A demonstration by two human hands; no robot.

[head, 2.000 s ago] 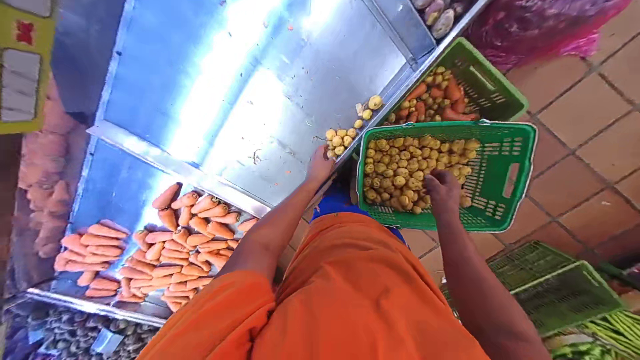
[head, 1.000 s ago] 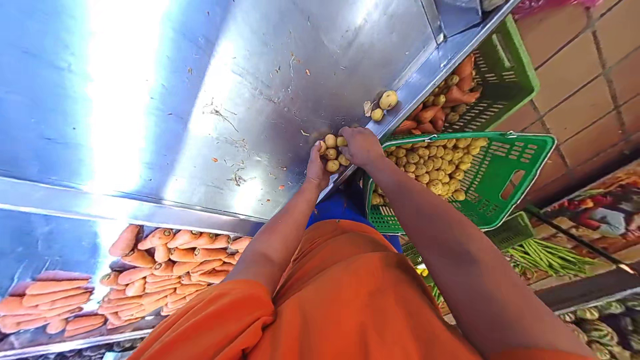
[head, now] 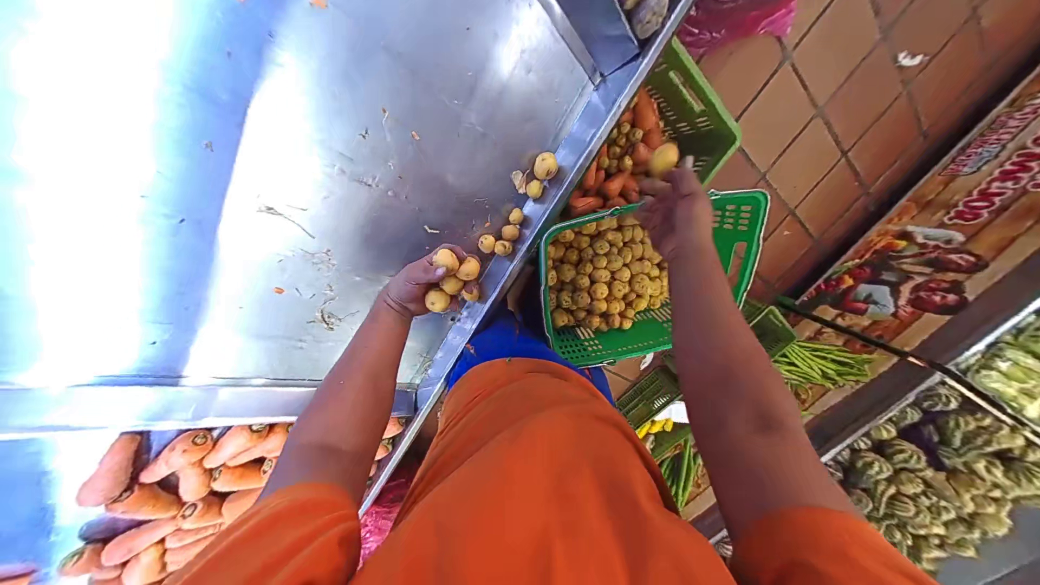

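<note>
Several small yellow potatoes [head: 446,260] rest in my left hand [head: 422,283], low over the metal display bin [head: 341,162]. Beside its fingers, more small potatoes [head: 504,234] lie along the bin's edge, with a larger one [head: 545,166] farther up. My right hand [head: 674,207] has its fingers apart at the rim of the green plastic basket [head: 617,352], which holds a heap of small potatoes [head: 601,276]. Just beyond those fingers a blurred yellow potato [head: 664,159] shows over the darker green crate [head: 691,106] of carrots; whether it touches them I cannot tell.
Carrots [head: 175,496] fill the neighbouring bin at the lower left, past a metal divider [head: 162,404]. A pink plastic bag [head: 735,24] lies on the tiled floor [head: 812,106] at the top. Green beans [head: 821,363] and a printed banner [head: 934,268] stand at the right.
My right hand has moved from beside my left hand at the bin's edge to over the basket and crate. My left hand now holds several potatoes, palm up. The view has shifted.
</note>
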